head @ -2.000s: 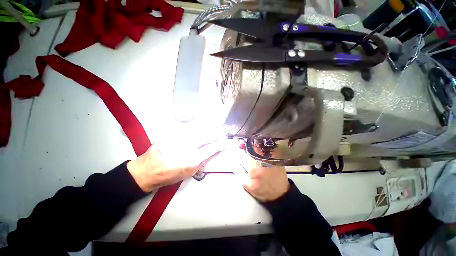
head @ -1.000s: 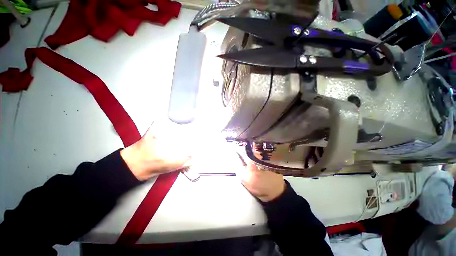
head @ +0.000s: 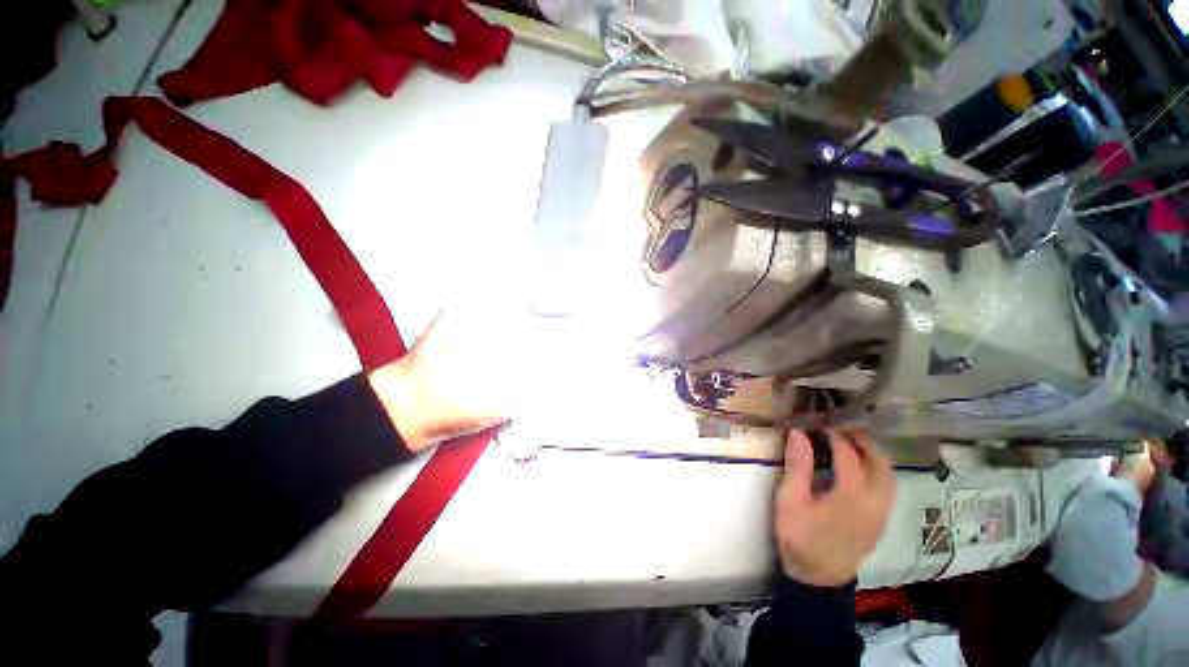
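The red fabric strip (head: 320, 248) runs under my left hand (head: 437, 391) and out to the table's front edge. My left hand lies on it, its fingertips lost in the lamp glare beside the needle area. My right hand (head: 835, 502) is under the machine arm, thumb and fingers around the black handle (head: 820, 459) of what looks like scissors; the blades are hidden. The cream sewing machine head (head: 743, 280) stands above. The presser foot area (head: 704, 387) is partly in glare.
A red fabric heap (head: 326, 52) lies at the back left. A grey-white lamp bar (head: 570, 196) is beside the head. Dark-bladed snips (head: 848, 202) rest on the machine. Another person's arm (head: 1102, 541) is at the far right.
My right hand has moved right from beside the needle to the black handle under the machine arm. My left hand stays on the strip. The camera view has shifted somewhat.
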